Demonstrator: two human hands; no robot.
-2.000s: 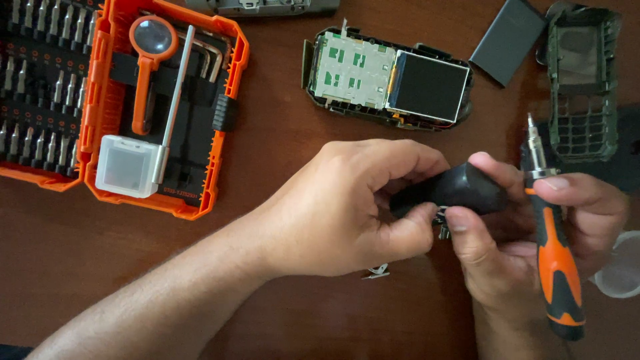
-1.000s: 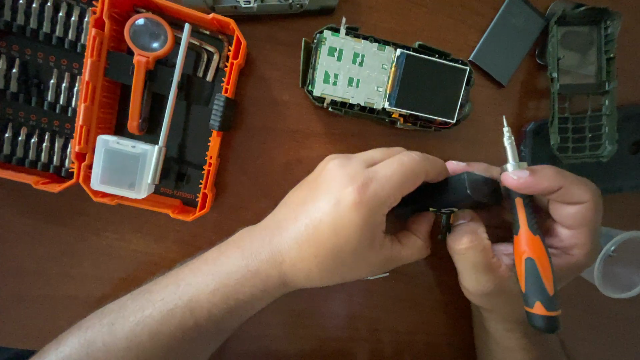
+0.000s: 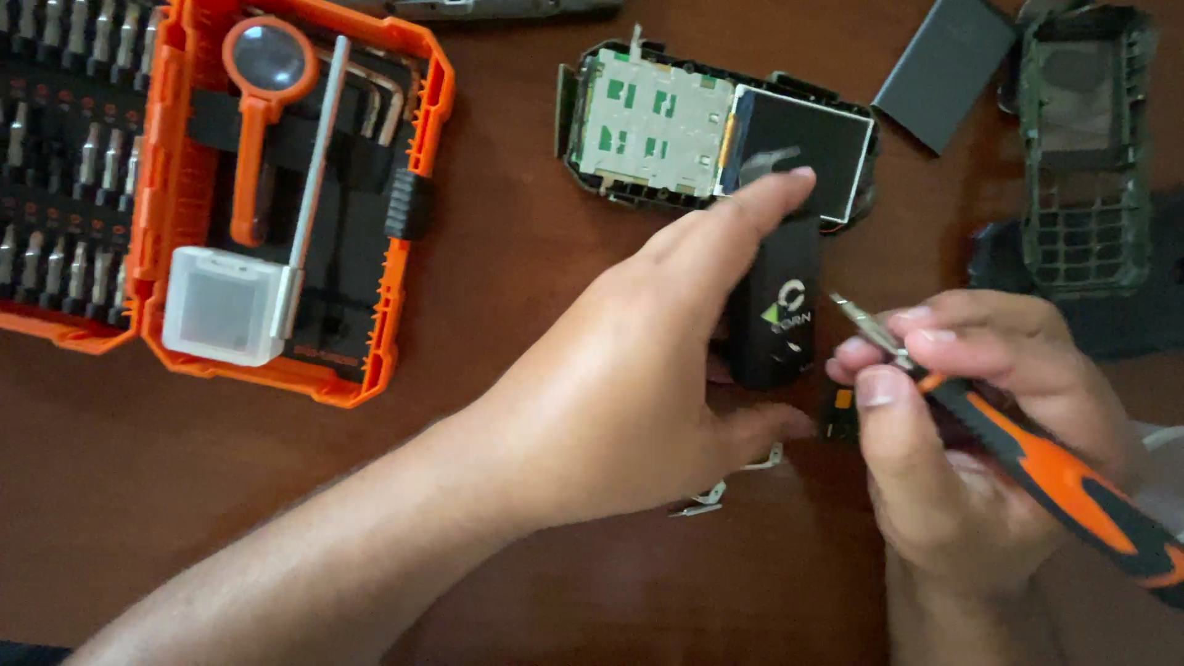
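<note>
My left hand [image 3: 620, 370] is around a black plastic casing [image 3: 775, 314] that bears a logo; its fingertips reach over the screen of an opened mobile phone [image 3: 717, 134] with a metal shield plate. Between the fingers and thumb of my right hand [image 3: 980, 435] is an orange-and-black screwdriver [image 3: 1054, 462], its tip up and to the left. Close to the right fingers a small dark circuit piece [image 3: 840, 416] shows, partly hidden; whether they touch it is unclear. Small metal pieces [image 3: 708, 499] lie on the table below my left thumb.
At the left an orange bit case [image 3: 393, 305] holds bits, a magnifying glass [image 3: 264, 102] and a clear plastic box [image 3: 227, 305]. A grey battery [image 3: 943, 74] and a dark green phone housing frame [image 3: 1087, 148] lie at the upper right. A grey object [image 3: 499, 7] crosses the top edge.
The black casing, held level by both hands before, now stands lengthwise at my left hand. My right hand has come away from it, and the screwdriver has tilted left. The small circuit piece has come into sight.
</note>
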